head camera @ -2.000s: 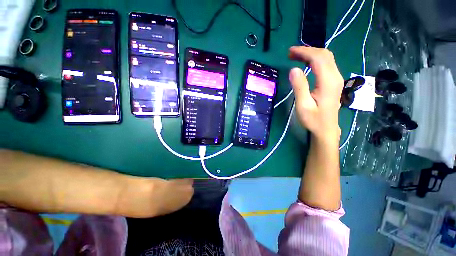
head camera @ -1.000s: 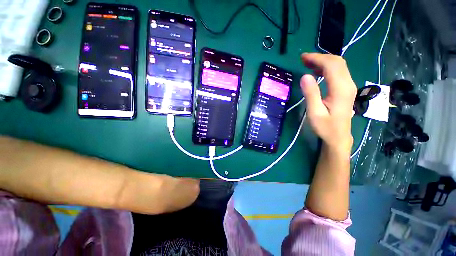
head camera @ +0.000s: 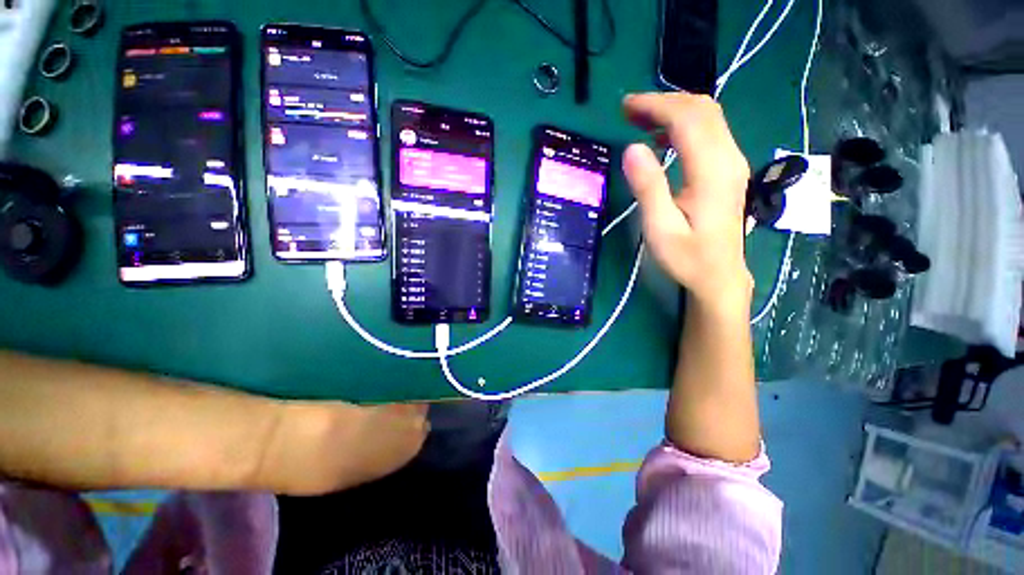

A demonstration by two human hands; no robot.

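Several black phones lie in a row on the green mat: the largest phone (head camera: 180, 152) at left, a second phone (head camera: 323, 146), a third phone (head camera: 441, 213) and a fourth phone (head camera: 563, 225). Their screens are lit; the right two show pink blocks. White cables (head camera: 442, 337) plug into the bottoms of the second and third phones. My right hand (head camera: 691, 185) hovers right of the fourth phone, thumb and forefinger apart, nothing visible between them. My left hand (head camera: 371, 444) lies along the mat's front edge, its fingers not clearly visible. A ring (head camera: 546, 78) lies behind the fourth phone.
Rings (head camera: 37, 115) and a round black case (head camera: 32, 230) are at far left. A dark-screened phone (head camera: 688, 43) lies behind my right hand. A black case (head camera: 775, 185), white paper (head camera: 811, 197), clustered black cases (head camera: 881, 163) and white sheets (head camera: 975, 242) are at right.
The view has shifted, moving the whole scene slightly in the picture. Both hands keep nearly the same pose, and the phones have not visibly moved on the mat.
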